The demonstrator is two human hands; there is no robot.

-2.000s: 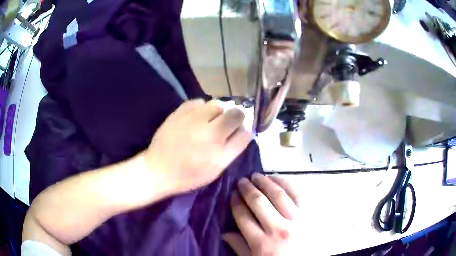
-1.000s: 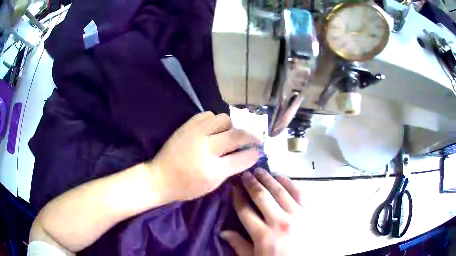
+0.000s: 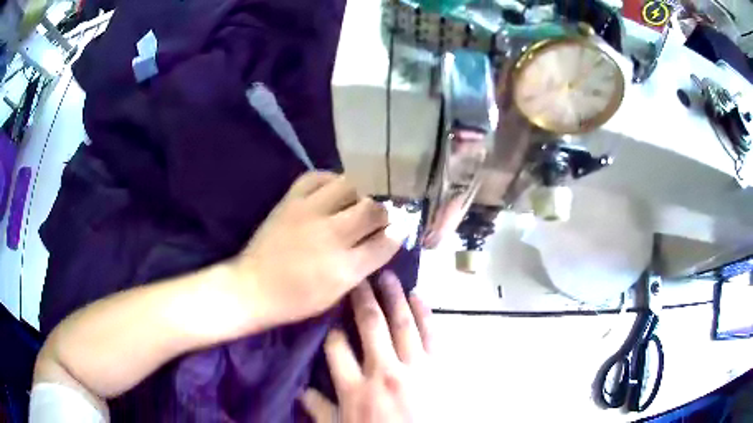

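Note:
A dark purple jacket body (image 3: 190,157) covers the left of the table and hangs toward me. A narrow grey strip (image 3: 281,124) lies on it, running toward my left hand. My left hand (image 3: 318,244) holds the cloth beside the sewing machine head (image 3: 363,124), its fingers bent near the needle area. My right hand (image 3: 376,347) lies on the cloth just below, fingers spread, holding nothing. The presser foot and needle are mostly hidden behind the machine head and my left fingers.
A gold-rimmed watch (image 3: 568,85) is strapped to the machine. Black-handled scissors (image 3: 632,363) lie at the right. A pale rounded shape (image 3: 590,248) sits under the machine arm. Metal tools (image 3: 722,111) lie at the upper right. A purple object (image 3: 18,206) is at the left edge.
The view has shifted. My right hand has moved left and lower, away from the machine's needle area. My left hand stays beside the machine on the cloth, slightly back.

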